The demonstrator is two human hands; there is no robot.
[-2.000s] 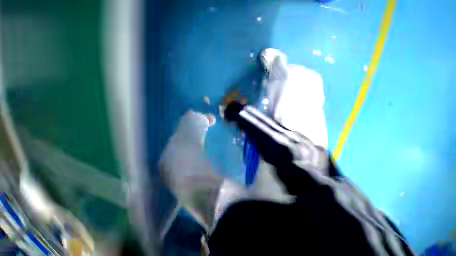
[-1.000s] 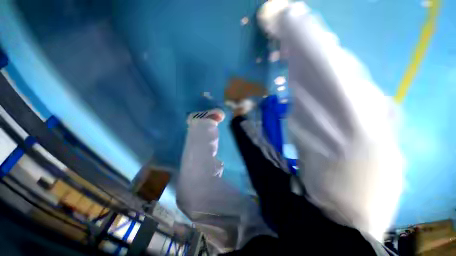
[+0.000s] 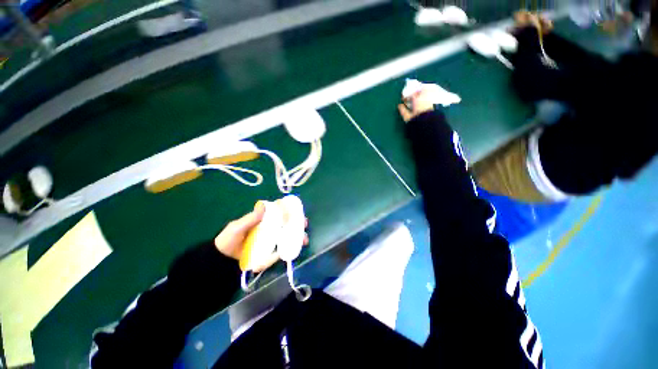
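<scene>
My left hand (image 3: 238,234) holds a pair of oval corded products (image 3: 278,227) above the front edge of the green bench. Their faces are white, with a yellow side at the left and white cords hanging down. My right hand (image 3: 417,107) is reached out over the bench, its fingers closed on a crumpled white cloth or paper (image 3: 439,94). Its fingertips are small and partly hidden. More corded ovals lie along the pale rail: two with yellow sides (image 3: 173,180) (image 3: 232,154) and a white one (image 3: 305,125).
Pale yellow paper sheets (image 3: 68,263) lie at the left of the bench (image 3: 361,184). Two more ovals (image 3: 40,181) are at the far left. At the right, a person in dark sleeves (image 3: 570,79) works beside other white ovals (image 3: 492,43). A blue stool (image 3: 523,216) stands below.
The view has swung from the blue floor and my legs up to the bench. The left hand now shows with the pair of ovals, and the right hand is over the bench at the white cloth.
</scene>
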